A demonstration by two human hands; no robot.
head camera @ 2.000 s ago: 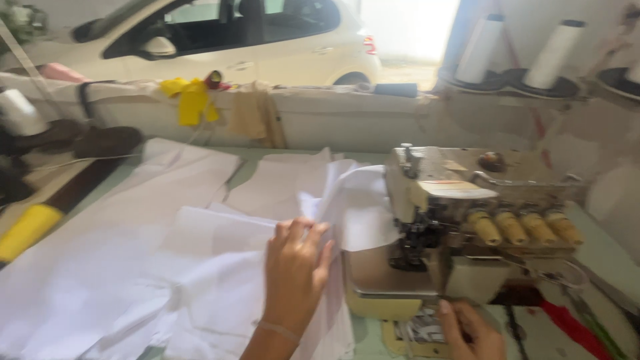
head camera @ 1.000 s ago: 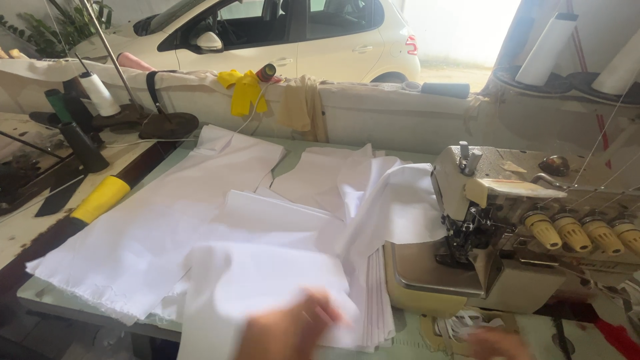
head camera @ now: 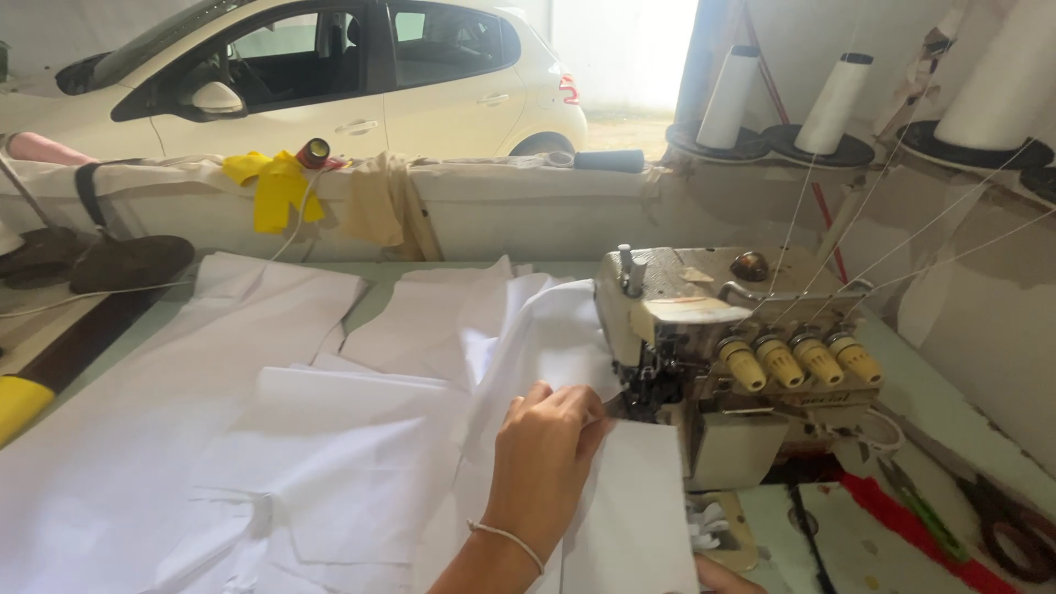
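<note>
My left hand (head camera: 549,450), with a thin cord around its wrist, pinches the edge of a white fabric piece (head camera: 635,503) just in front of the overlock machine's needle area. That piece lies over the machine's plate, which it hides. At the bottom edge, my right hand (head camera: 726,576) is mostly cut off and touches the same piece's lower right corner; its fingertips are hidden. The overlock sewing machine (head camera: 685,289) stands right of the hands, with several cream tension knobs. More white fabric (head camera: 346,470) is spread in layers to the left.
Cones of white thread (head camera: 833,103) stand behind the machine, their threads running down to it. Scissors (head camera: 1011,528), green-handled snips (head camera: 928,511) and a red strip (head camera: 899,516) lie at the right. A low wall (head camera: 511,202) with a yellow cloth (head camera: 276,190) borders the table's back.
My left hand has moved from the fabric at the lower middle up to the machine's needle area. A white piece now covers the machine's plate, which was bare before.
</note>
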